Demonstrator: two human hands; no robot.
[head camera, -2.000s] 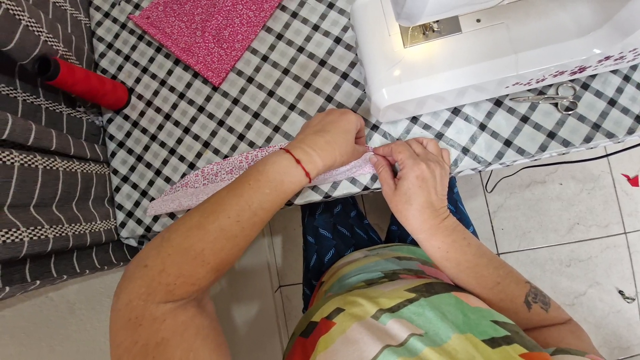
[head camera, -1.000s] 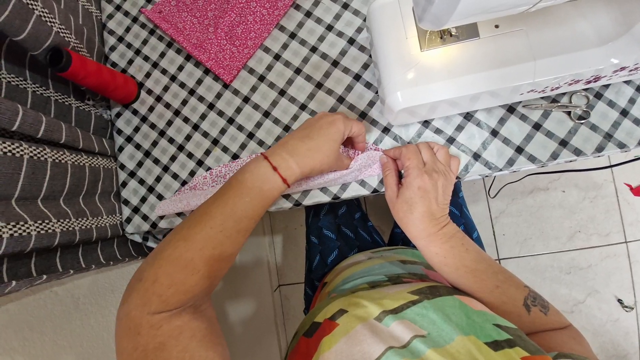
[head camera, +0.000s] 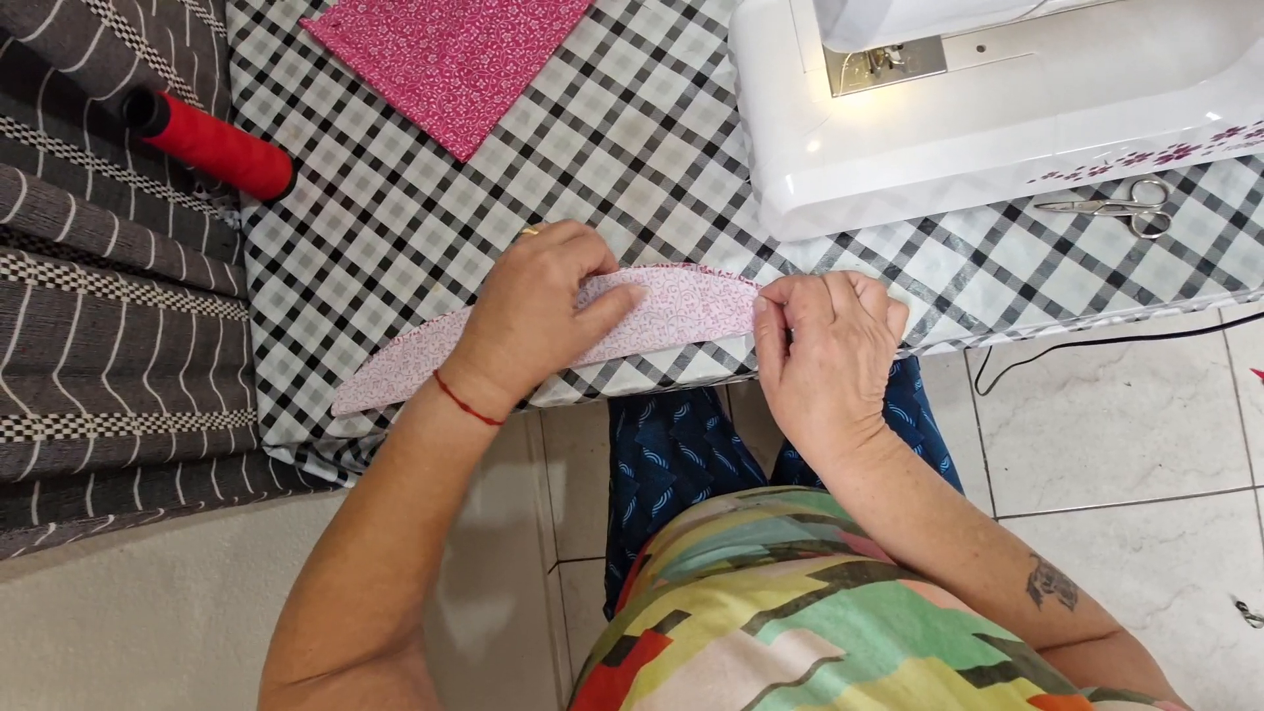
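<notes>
A long curved piece of pink floral fabric (head camera: 681, 304), its paler side up, lies along the front edge of the table. My right hand (head camera: 829, 346) pinches its right end between thumb and fingers. Over the middle of the piece rests my left hand (head camera: 543, 306), thumb and forefinger apart with fabric between them; whether they grip it cannot be told. The left end of the fabric lies flat beyond my left wrist, which has a red cord bracelet (head camera: 464, 403). A darker pink edge shows along the upper curve.
Darker pink floral fabric (head camera: 444, 69) lies at the back. A white sewing machine (head camera: 889, 158), its lamp lit, stands at the back right, with small metal scissors (head camera: 1111, 207) before it. A red thread spool (head camera: 222, 148) lies left, by a grey curtain (head camera: 118, 346). A black cable (head camera: 1106, 341) runs at right.
My left hand has moved left, away from my right hand, and its thumb and forefinger have spread. More of the pale fabric shows between the hands, lying flatter. The right hand still pinches the end.
</notes>
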